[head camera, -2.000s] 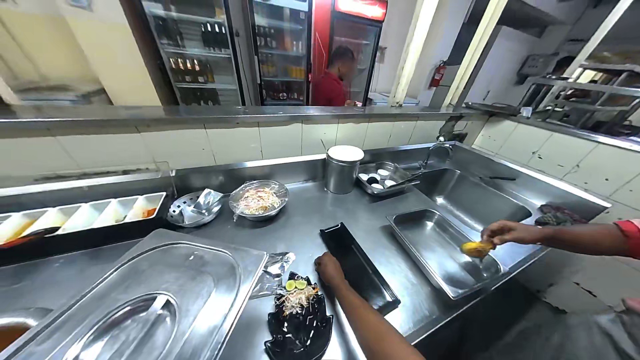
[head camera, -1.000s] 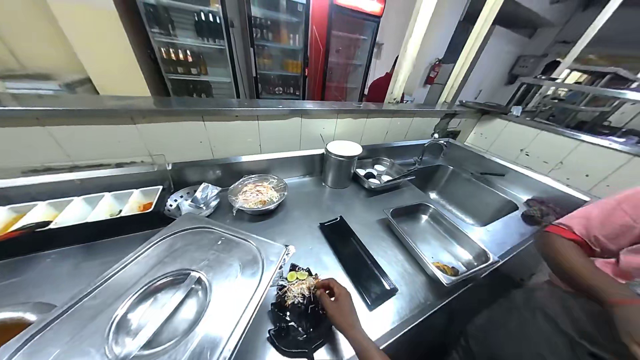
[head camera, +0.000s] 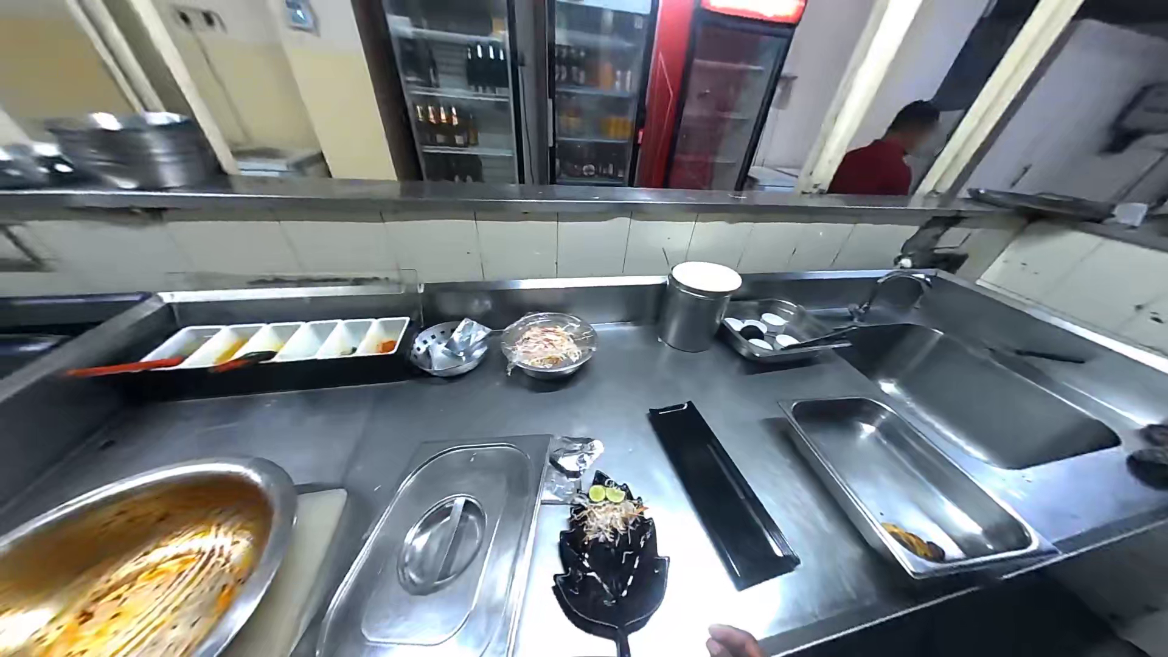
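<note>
Only the fingertips of one of my hands (head camera: 735, 641) show at the bottom edge, low and right of a black leaf-shaped plate (head camera: 610, 579). Which hand it is, and whether it holds anything, cannot be told from this frame alone; the earlier frames do not settle it. Lime slices (head camera: 606, 494) and shredded vegetables (head camera: 610, 518) lie at the plate's far end. A long black rectangular tray (head camera: 725, 497) lies to its right. Left of the plate is a steel pan lid (head camera: 447, 557). The steel pan (head camera: 912, 484) at right holds a yellow-brown food piece (head camera: 912, 542).
A steel bowl with orange sauce residue (head camera: 146, 557) and a cutting board (head camera: 297, 566) are at lower left. Behind are a sauce container row (head camera: 292, 339), a wrapped bowl of shreds (head camera: 548, 347), a lidded steel canister (head camera: 698, 306) and a sink (head camera: 985, 392). A person (head camera: 881, 160) stands beyond the ledge.
The hand at the leaf-shaped plate has drawn back to the bottom edge. The co-worker in pink at the right is out of view. The view has swung left, bringing in the sauce bowl.
</note>
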